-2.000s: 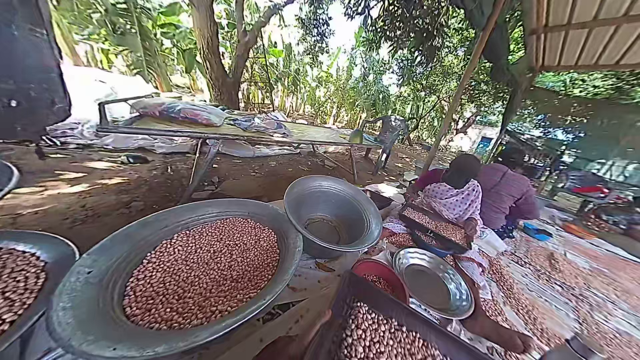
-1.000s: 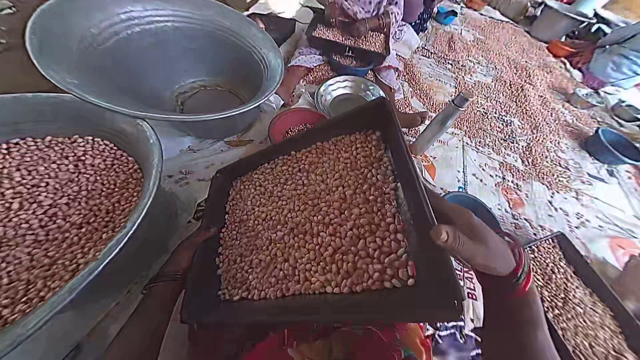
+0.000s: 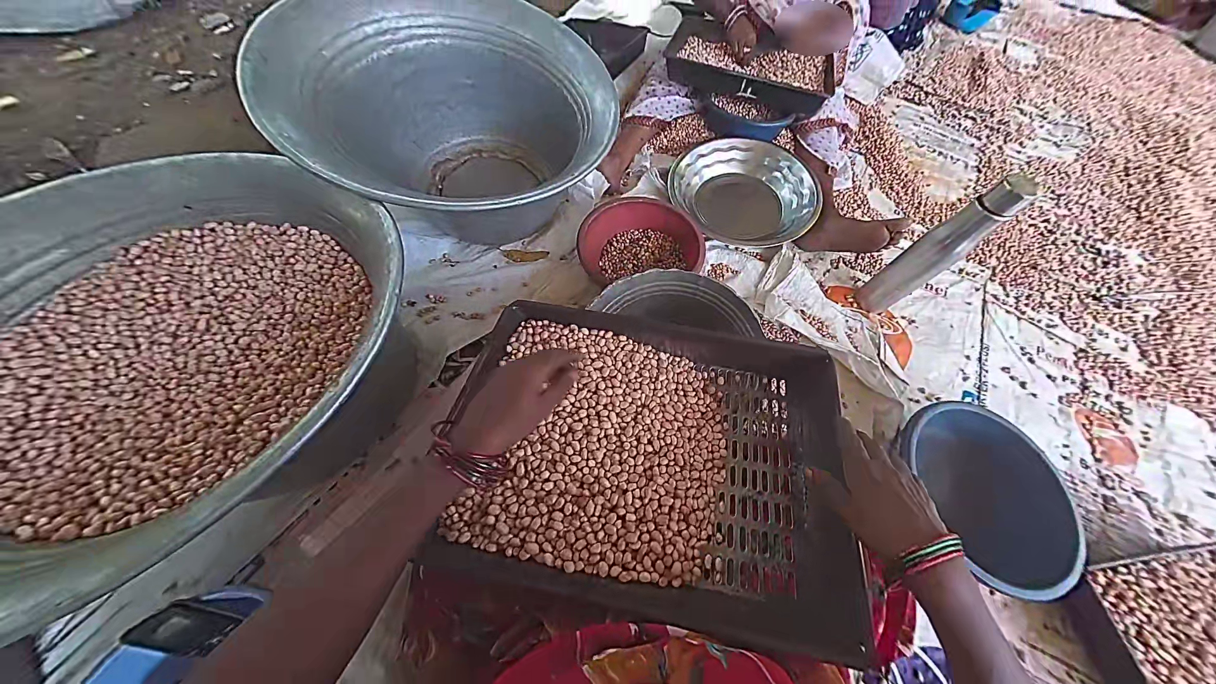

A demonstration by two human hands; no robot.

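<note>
A dark slotted sieve tray [image 3: 825, 570] rests over the lap, and peanut kernels [image 3: 608, 456] cover its left and middle part while slots show bare on the right. My left hand [image 3: 518, 399] is over the kernels near the tray's left rim, its fingers bent, with a pale kernel by the fingertips. On the tray's right rim lies my right hand [image 3: 879, 494], gripping that edge. A dark round pan [image 3: 679, 299] sits partly under the tray's far edge. To the left, a wide metal basin [image 3: 380, 228] holds a heap of kernels.
A large metal basin [image 3: 380, 104] stands beyond, near a red bowl [image 3: 594, 233] with kernels and a steel bowl [image 3: 746, 195]. Across from me a person's hand [image 3: 741, 36] is at another tray [image 3: 746, 87]. A metal cylinder [image 3: 940, 247] and blue bowl [image 3: 993, 499] are at right.
The kernels, which covered the tray one second ago, now leave its right side bare. My left hand has moved from the tray's left edge to over the kernels.
</note>
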